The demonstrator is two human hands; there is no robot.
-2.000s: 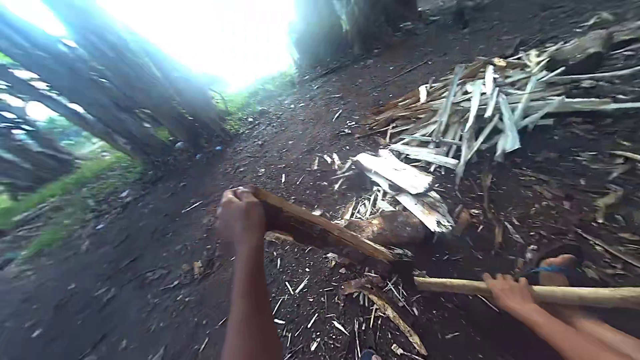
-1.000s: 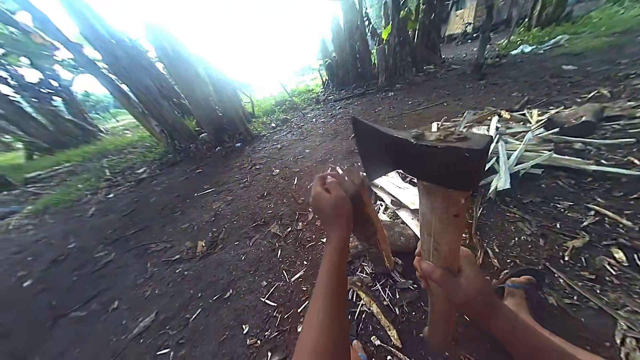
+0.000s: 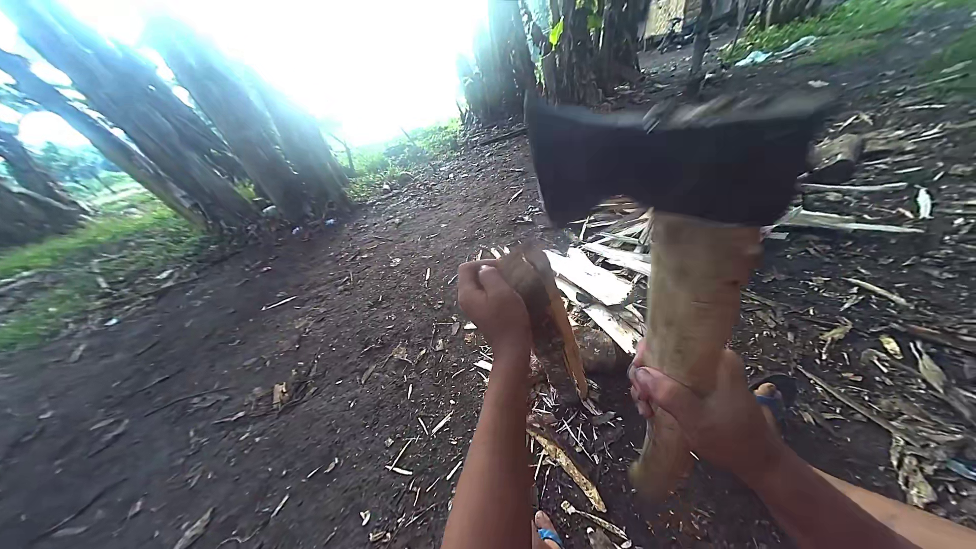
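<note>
My left hand [image 3: 496,305] grips the upper end of a split piece of firewood [image 3: 560,335], which stands tilted near the middle of the view. To the right, my right hand [image 3: 690,404] is closed around the wooden handle of an axe [image 3: 690,297]. The dark axe head [image 3: 671,164] is raised close to the camera, above and to the right of the firewood, and looks blurred. Behind the firewood lies a short log [image 3: 598,351] with pale split wood [image 3: 591,278] by it. The axe head hides part of the ground behind.
Split sticks [image 3: 846,221] lie scattered behind the axe. A curved strip of bark [image 3: 568,465] and wood chips are on the dirt near my feet. One sandalled foot [image 3: 768,393] is at the right, another [image 3: 546,530] at the bottom. Thick plant trunks [image 3: 259,145] stand at the back left.
Two seconds ago the axe handle lay low to the right; the axe is now raised upright in my right hand. The firewood in my left hand has gone from slanting sideways to more upright.
</note>
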